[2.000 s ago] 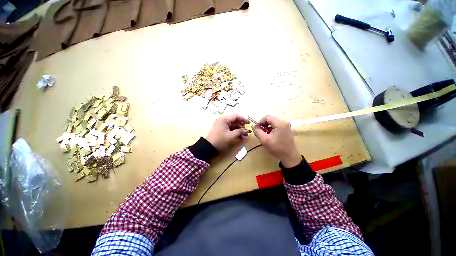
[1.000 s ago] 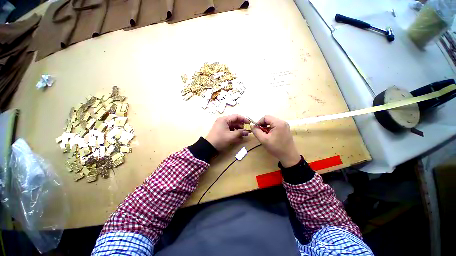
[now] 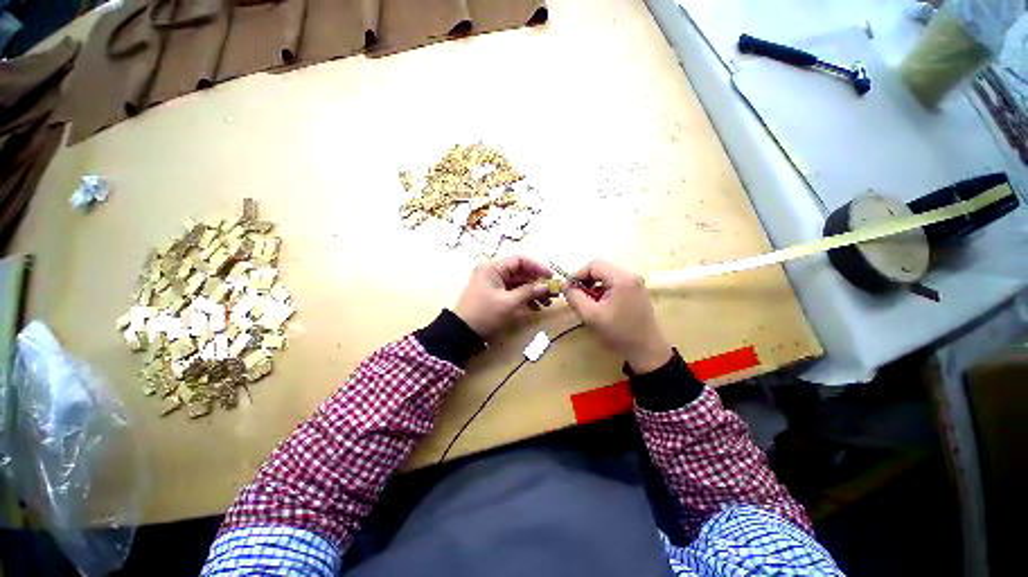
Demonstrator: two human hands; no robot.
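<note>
My left hand (image 3: 504, 299) holds a small gold metal plate (image 3: 554, 286) between its fingertips. My right hand (image 3: 616, 312) is close beside it, its fingers closed on a small thin tool (image 3: 563, 272) that is mostly hidden, with a reddish part showing. The tool's thin tip points toward the plate. A pale-yellow tape strip (image 3: 744, 262) runs from the right up to my right hand. A white-faced piece (image 3: 537, 346) lies on the board below my hands, by a thin black cord (image 3: 487, 402).
A wide pile of gold plates (image 3: 209, 316) lies left, a smaller pile (image 3: 471, 194) beyond my hands. A red strip (image 3: 665, 384) lies at the near edge. Right are a tape dispenser (image 3: 887, 242) and a hammer (image 3: 803, 60). Brown panels (image 3: 248, 43) line the far edge; a clear bag (image 3: 70, 440) hangs left.
The whole view has shifted slightly, so the board and side table sit a little further left. My hands stay together at the same spot, with only small finger movements.
</note>
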